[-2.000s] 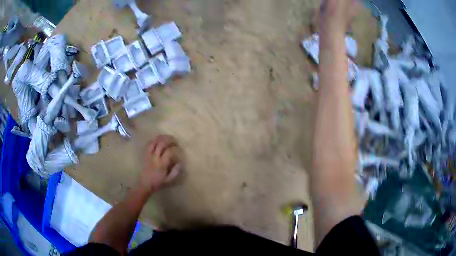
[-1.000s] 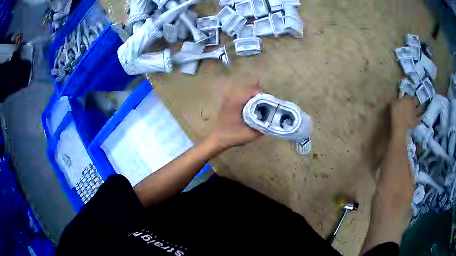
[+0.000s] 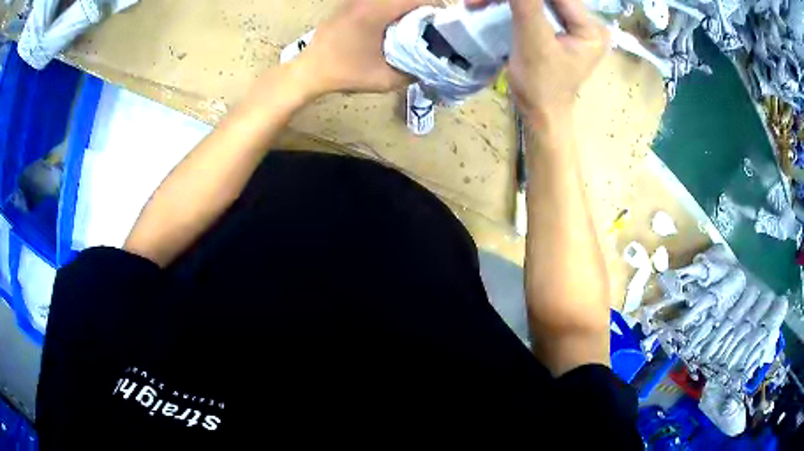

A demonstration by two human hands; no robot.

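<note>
My left hand (image 3: 357,48) holds a light grey figurine lower body (image 3: 419,55) at the top centre, with its open waist turned toward the right. A sandalled foot of it shows below. My right hand (image 3: 551,62) holds a white box-shaped insert (image 3: 480,35) at the waist opening. The insert looks tilted and partly over the opening; how deep it sits cannot be told. The hammer lies behind my right forearm, mostly hidden, with its dark and white handle (image 3: 520,189) showing.
Blue crates with white sheets (image 3: 132,163) stand at the left. More legs parts (image 3: 718,299) are piled at the lower right and top right. A small yellow item (image 3: 620,220) and loose white pieces (image 3: 663,223) lie at the right, near the green mat (image 3: 714,132).
The view has swung down and right. My right hand has come from the right-hand pile to the waist opening with a white insert. My left hand still holds the lower body.
</note>
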